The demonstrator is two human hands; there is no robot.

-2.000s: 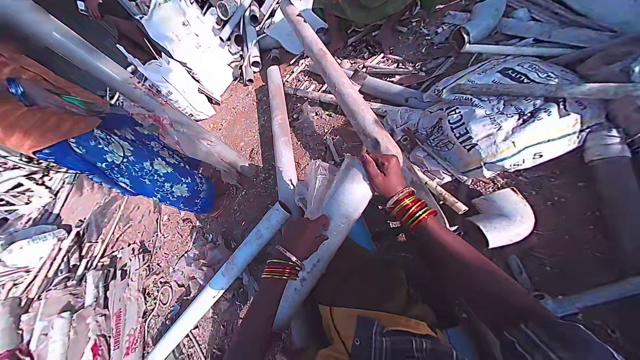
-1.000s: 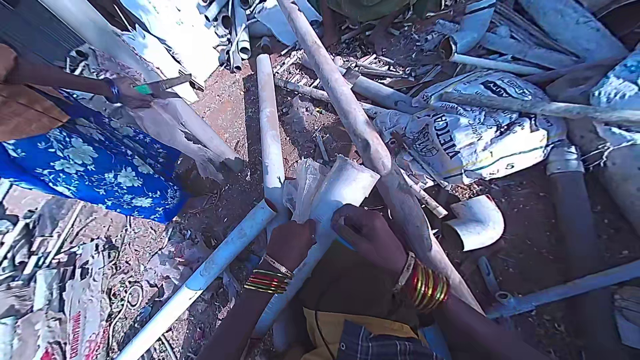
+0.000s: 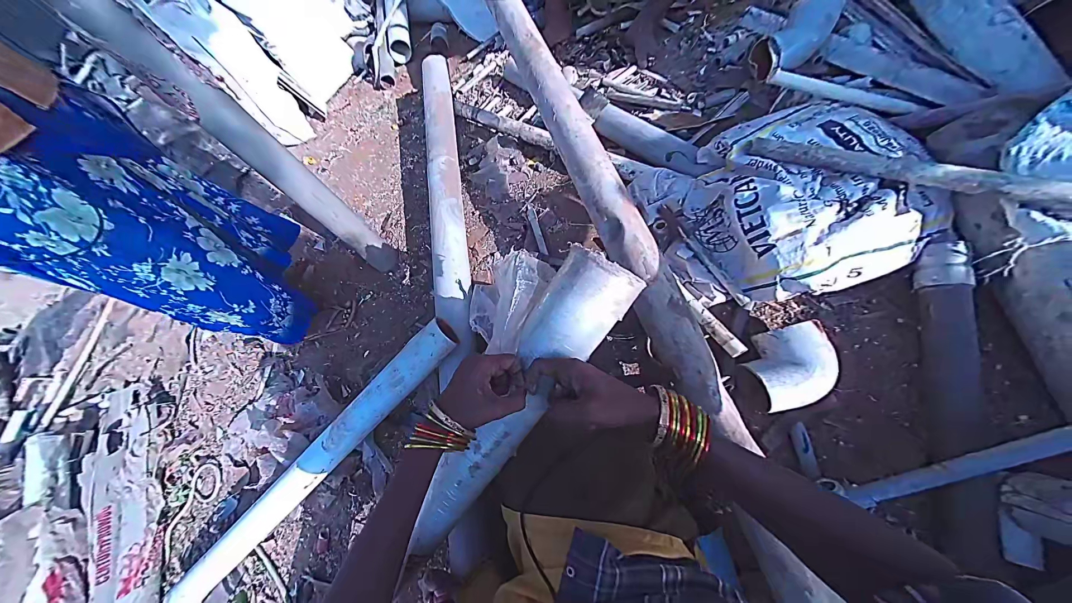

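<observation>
A wide white plastic pipe (image 3: 578,306) slants across my lap, its rough-cut end pointing up and away. Clear plastic film (image 3: 515,301) bunches along its left side near that end. My left hand (image 3: 487,387), fingers curled, pinches the film's lower part against the pipe. My right hand (image 3: 586,392) meets it from the right, thumb and fingers closed at the same spot; what lies between the fingertips is too small to tell. Bangles circle both wrists. A thinner pipe (image 3: 352,431) lies left of my left hand, and a long wooden pole (image 3: 603,197) passes beyond my right hand.
A person in a blue floral garment (image 3: 142,226) is at the left beside a long grey pipe (image 3: 276,167). A printed white sack (image 3: 804,209), a pipe elbow (image 3: 796,366) and more pipes lie at the right. An upright-lying pipe (image 3: 444,176) and scraps cover the ground ahead.
My right hand has moved from the pipe's upper right edge down to beside my left hand. The other person's hand, seen earlier at the left, is out of view.
</observation>
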